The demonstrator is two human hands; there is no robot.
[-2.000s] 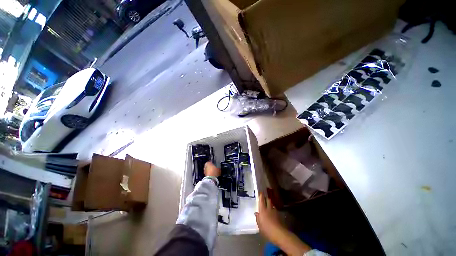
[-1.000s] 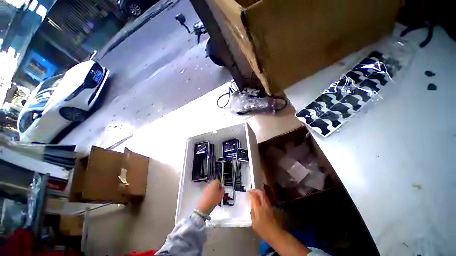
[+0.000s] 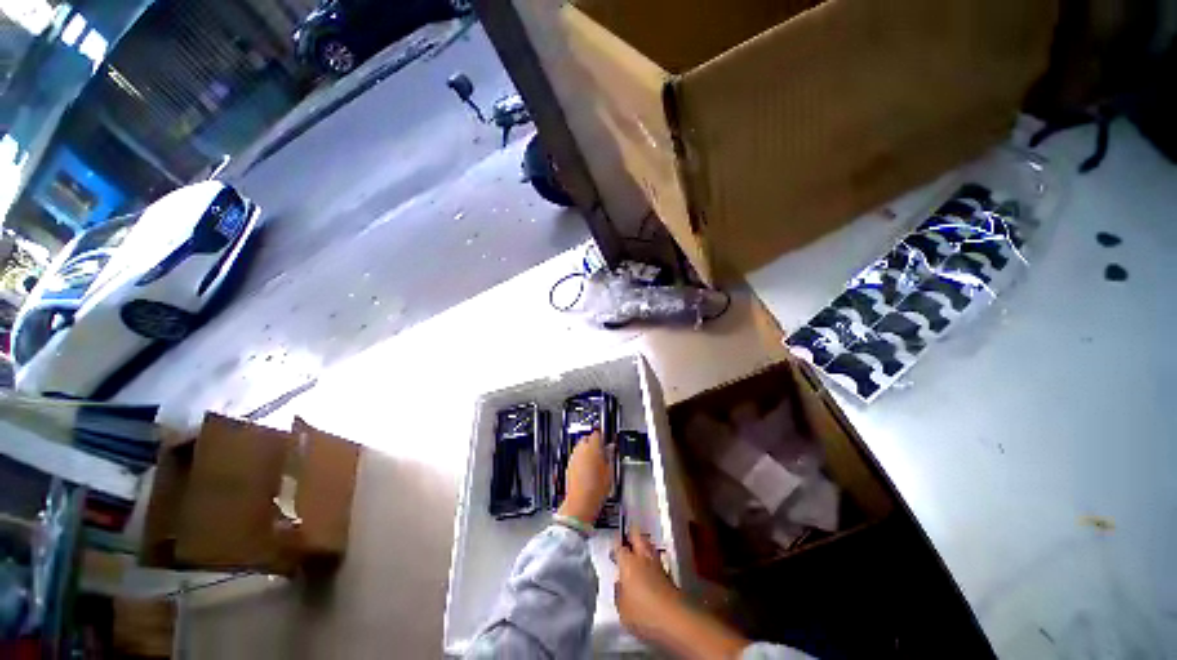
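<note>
The white bin (image 3: 516, 580) sits low in front of me with black phone frames in it. One row of frames (image 3: 518, 462) lies at the bin's left. My left hand (image 3: 587, 484) is over a second row (image 3: 590, 413) in the middle, its fingers closed on the frames. My right hand (image 3: 645, 587) is inside the bin's right side, fingertips bent at the lower end of a thin dark frame edge; whether it grips is unclear. A small black piece (image 3: 633, 446) lies near the right wall.
An open carton with plastic bags (image 3: 772, 480) adjoins the bin's right. A large brown carton (image 3: 852, 129) and a sheet of black pads (image 3: 910, 290) are on the white worktable (image 3: 1033, 451). Another carton (image 3: 245, 496) is at left. A crumpled plastic bag (image 3: 652, 300) lies beyond the bin.
My left hand has moved up onto the middle frames, which now sit in a tidier row. My right hand has left the bin's right rim and moved in toward the frames. The view has shifted slightly.
</note>
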